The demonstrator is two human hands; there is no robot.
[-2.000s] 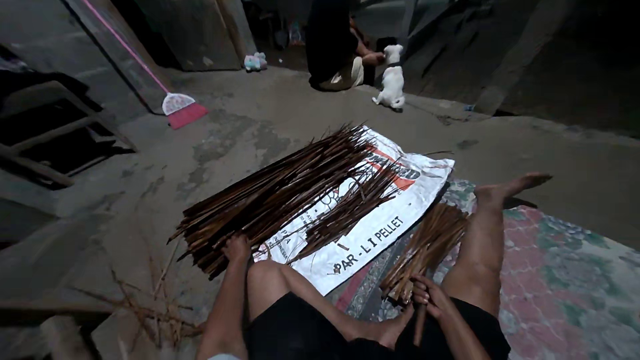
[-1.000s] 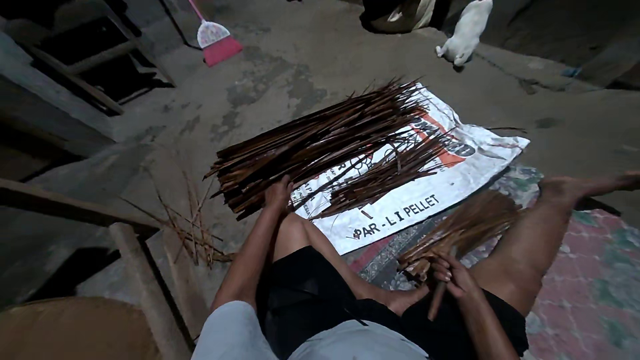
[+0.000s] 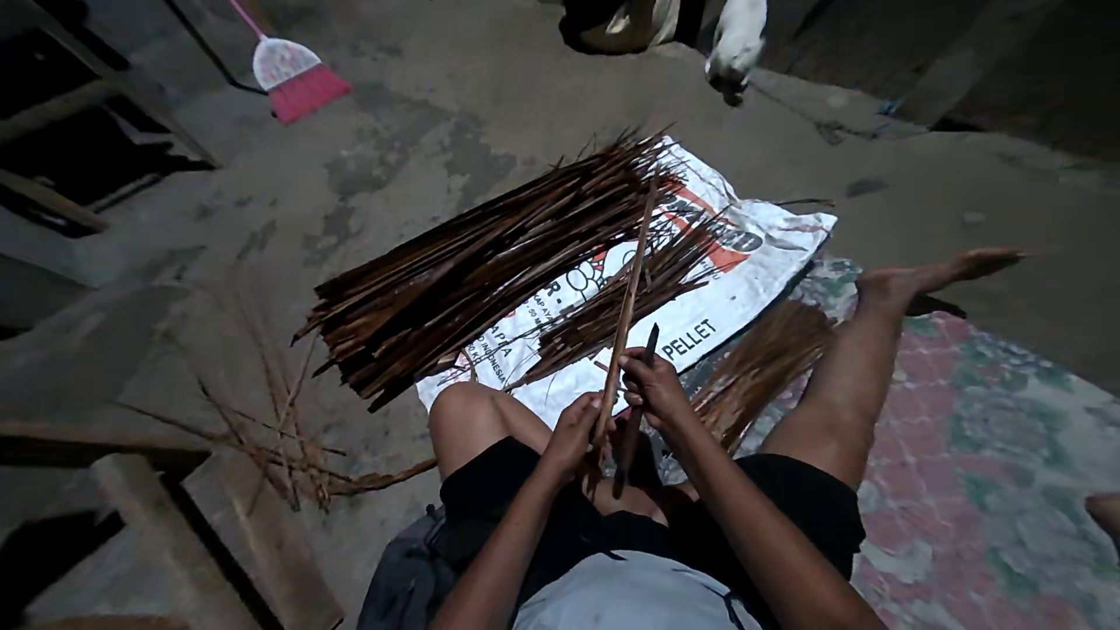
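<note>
My left hand [image 3: 574, 430] grips the lower end of a long brown strip [image 3: 632, 302], probably a dried leaf strip, which points away from me. My right hand [image 3: 649, 385] holds a narrow dark tool, likely a knife [image 3: 628, 451], and its fingers touch the same strip. Beyond my hands, a large pile of dark brown strips [image 3: 490, 262] lies partly on a white printed sack [image 3: 752, 293]. A smaller bunch [image 3: 612, 319] rests on the sack beside it. By my right leg lies a lighter brown bundle [image 3: 761, 367].
Loose thin strips [image 3: 297, 455] lie on the concrete floor at left, near a wooden frame [image 3: 166, 525]. A pink-and-white broom [image 3: 297, 79] is at upper left. A white animal [image 3: 737, 44] is near a partly visible person at the top. A patterned mat [image 3: 962, 455] lies at right.
My left hand has moved from the large pile to in front of my lap and now holds a strip. My right hand has come up to meet it. The view has tilted down.
</note>
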